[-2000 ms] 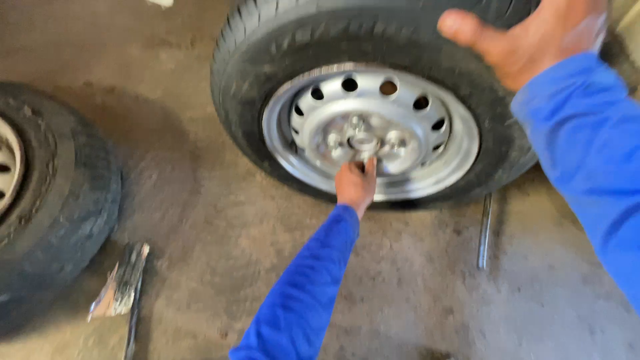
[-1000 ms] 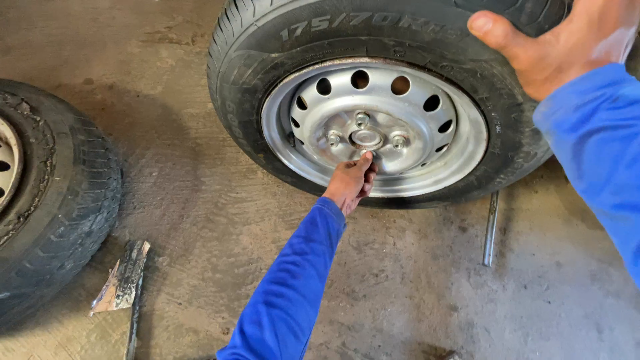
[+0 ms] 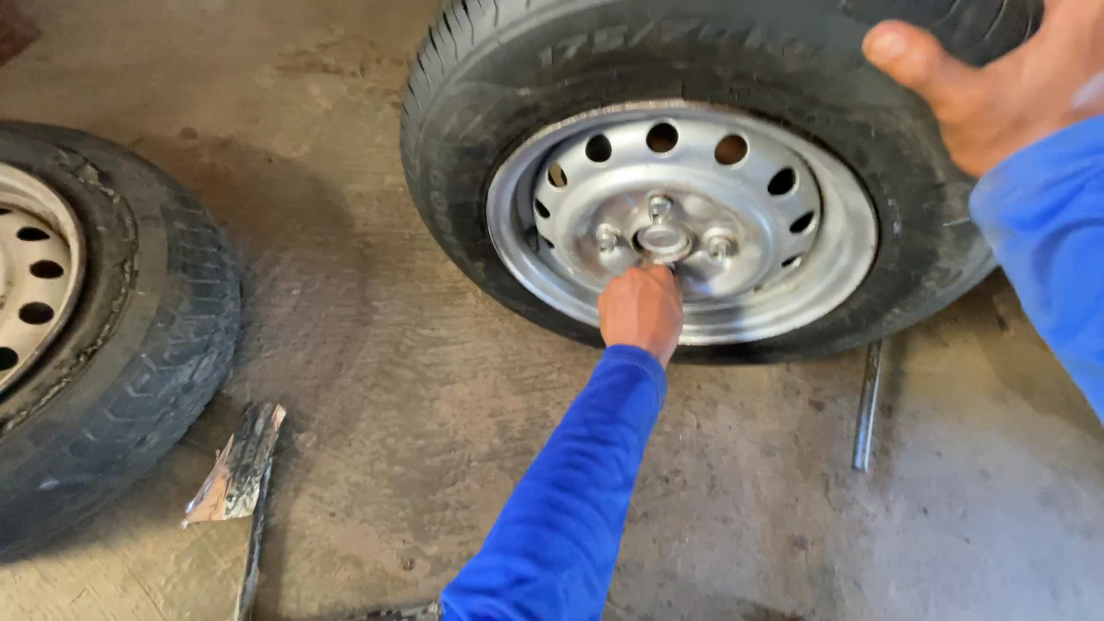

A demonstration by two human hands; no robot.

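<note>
A silver steel wheel rim (image 3: 776,315) with round vent holes sits in a black tyre (image 3: 466,155), standing tilted. Lug nuts show at the top (image 3: 660,207), left (image 3: 608,238) and right (image 3: 719,247) around the round hub centre (image 3: 664,241). My left hand (image 3: 642,310), in a blue sleeve, has its fingers pinched at the lowest lug position; the nut there is mostly hidden by them. My right hand (image 3: 992,95) rests at the tyre's upper right side, thumb spread from the other fingers, which are partly out of view.
A second worn tyre (image 3: 172,302) on a pale steel rim (image 3: 65,220) lies at the left. Near it on the floor are a torn, dirty scrap (image 3: 237,474) and a thin dark strip (image 3: 254,552). A metal bar (image 3: 867,414) sticks out from below the right wheel.
My left hand stays at the lowest lug position, its wrist turned so that its back now covers the fingertips. My right hand remains by the tyre's upper right.
</note>
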